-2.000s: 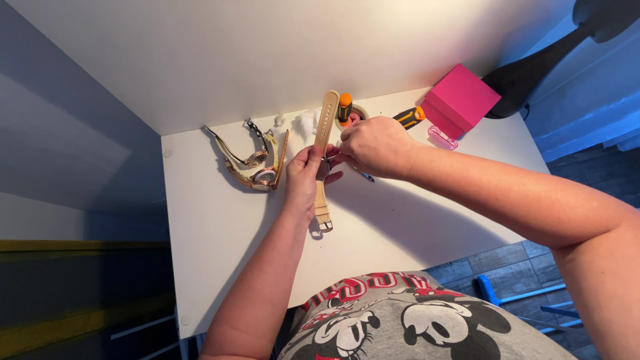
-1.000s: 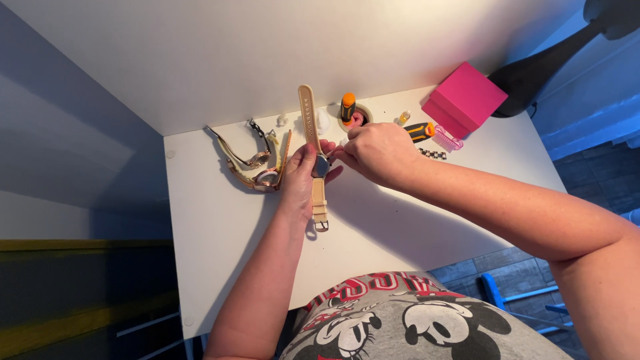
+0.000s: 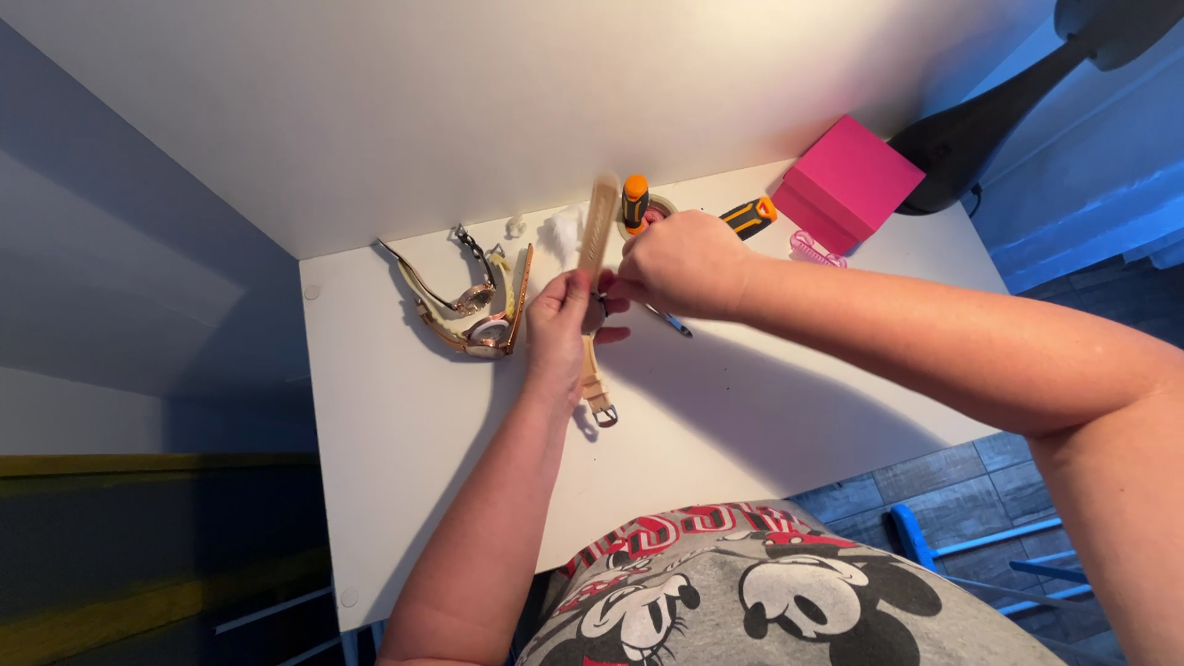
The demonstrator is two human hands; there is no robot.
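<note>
A wristwatch with a beige strap (image 3: 598, 227) is held over the white table by my left hand (image 3: 560, 328), fingers around its case. The perforated strap end points up and away; the buckle end hangs below the hand. My right hand (image 3: 680, 268) is closed at the side of the watch case, its fingertips pinched there. Whether a small tool is in that pinch cannot be seen. Several wristwatches (image 3: 486, 333) lie to the left of my left hand. White cotton wool (image 3: 561, 233) lies just behind the strap.
On the white table (image 3: 416, 499) are an orange-and-black handle (image 3: 635, 203) upright by a round container (image 3: 662, 205), another such handle (image 3: 747, 218), a pink box (image 3: 849, 183), a pink plastic item (image 3: 816, 250) and a thin pointed tool (image 3: 675, 323). A black lamp (image 3: 985, 116) stands behind the box.
The watch face was turned more toward the view one second ago; the watch is now tilted more edge-on. Both hands stay close together at the case.
</note>
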